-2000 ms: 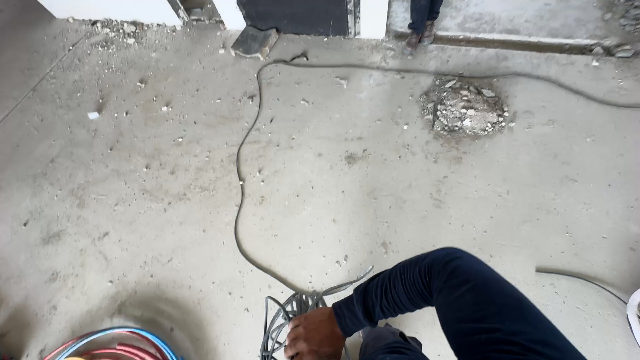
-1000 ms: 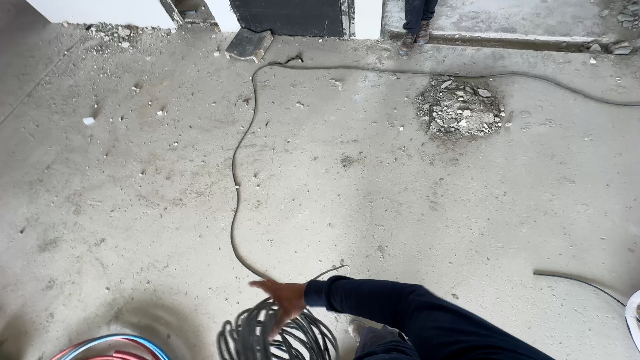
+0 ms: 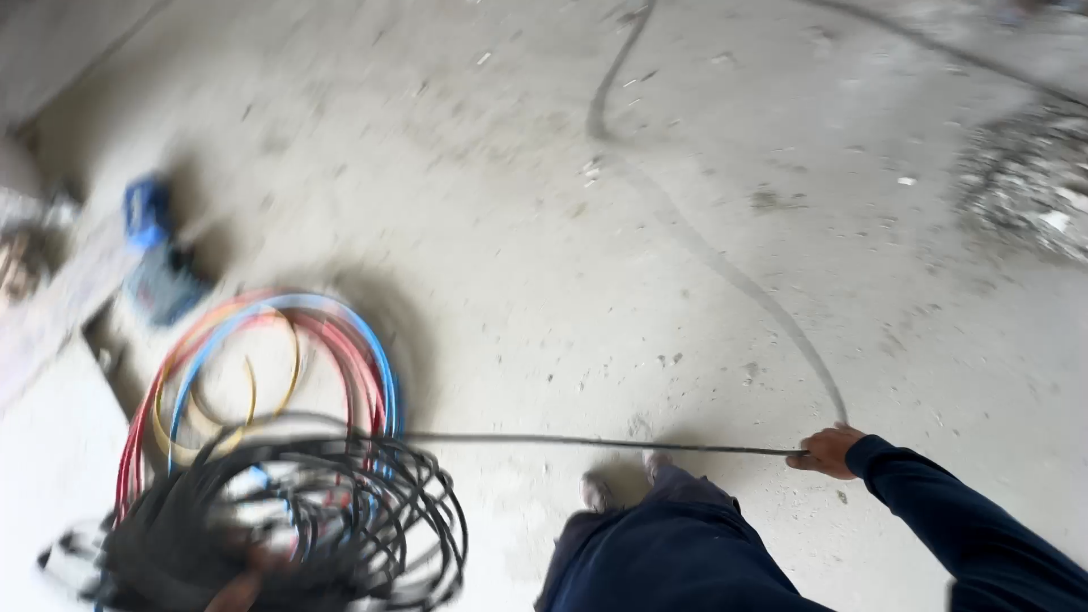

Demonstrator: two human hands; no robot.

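Observation:
My right hand grips the black cable at the right, where one stretch runs taut leftward to the coil and another trails up across the floor. The large loose coil of black cable is at the lower left, raised in front of the camera. My left hand is blurred at the bottom of the coil, holding it, mostly hidden by the loops. Behind the coil are red, blue and yellow coiled tubes.
A blue and grey item, perhaps a power tool, lies at the left beside a white surface. Broken rubble is at the right. Another cable crosses the upper right floor. My shoes are at bottom middle.
The black cable coil, at the bottom centre before, is now lifted at the left. A stretch of cable is now pulled taut between it and my right hand. The view has swung left.

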